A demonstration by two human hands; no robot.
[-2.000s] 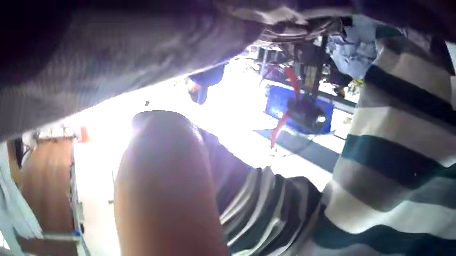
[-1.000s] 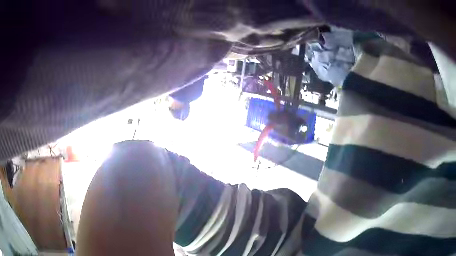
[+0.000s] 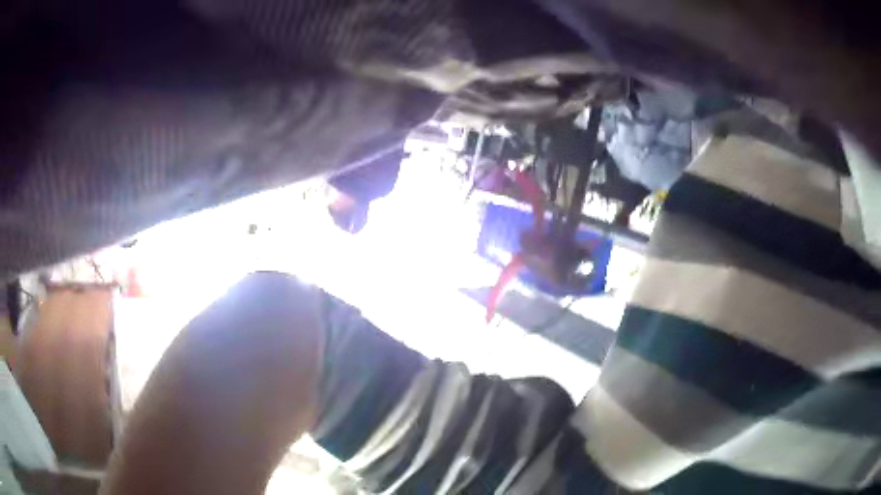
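Note:
No hand of mine shows clearly in the head view. A bare limb [image 3: 222,387], apparently a bent arm, comes out of a striped sleeve [image 3: 415,411] at the lower left and middle. A teal, white and grey striped garment [image 3: 744,319] fills the right side. Dark, finely ribbed cloth [image 3: 193,145] covers the top and upper left, close to the lens. Strong glare washes out the area between cloth and limb. A small dark shape [image 3: 362,193] stands in the glare; I cannot tell what it is.
A blue container [image 3: 497,232] stands beyond the glare, with a curved red object [image 3: 504,287] in front. Crumpled light blue cloth [image 3: 647,145] is at the upper right. A brown wooden panel [image 3: 68,377] is at the left edge. The background is cluttered and blurred.
The bare limb and sleeve have shifted left and lower in view and bend more. The view itself has also shifted, so the blue container and brown panel sit a little further left.

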